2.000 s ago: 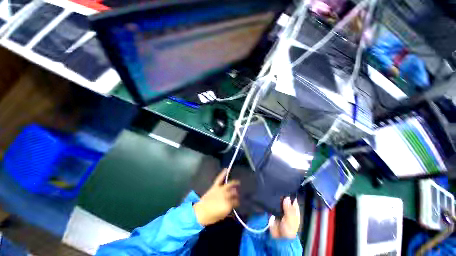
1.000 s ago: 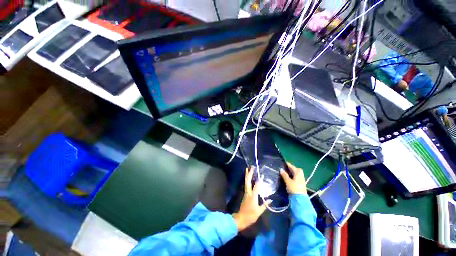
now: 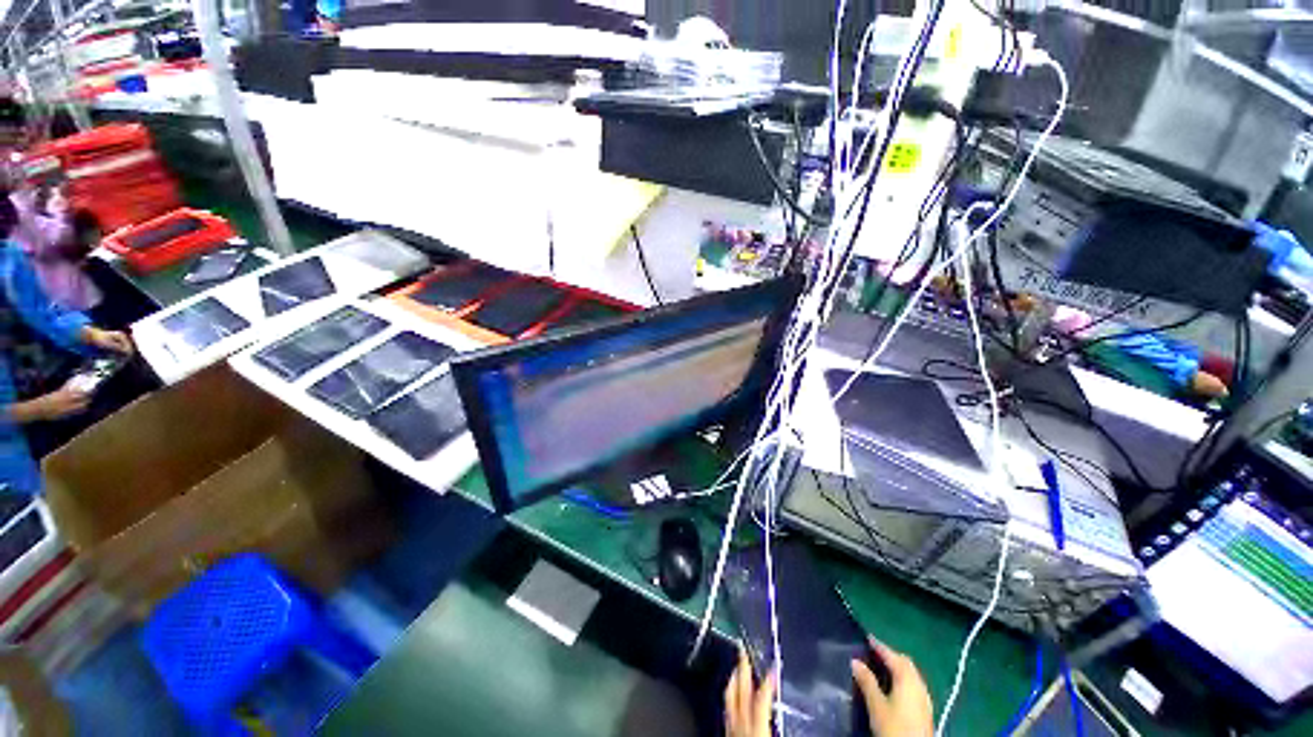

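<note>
A dark tablet with a glossy face (image 3: 809,634) lies at the bottom centre, over the bench edge. My left hand (image 3: 747,697) holds its left edge and my right hand (image 3: 899,695) holds its right edge. Both hands are cut off by the bottom of the picture. A white USB cable (image 3: 770,605) hangs down across the tablet to my left hand; whether it is plugged in cannot be told.
A black mouse (image 3: 678,559) and left monitor (image 3: 619,389) stand left of the tablet. The grey tester (image 3: 922,554) is behind. White foam tray (image 3: 447,464), carton (image 3: 187,475) and blue stool (image 3: 238,634) are left. Another person (image 3: 43,324) is far left.
The view has tilted up, so my hands and the tablet sit lower in the picture. Earlier my left hand held the white cable beside the tablet; now both hands are at the tablet's edges.
</note>
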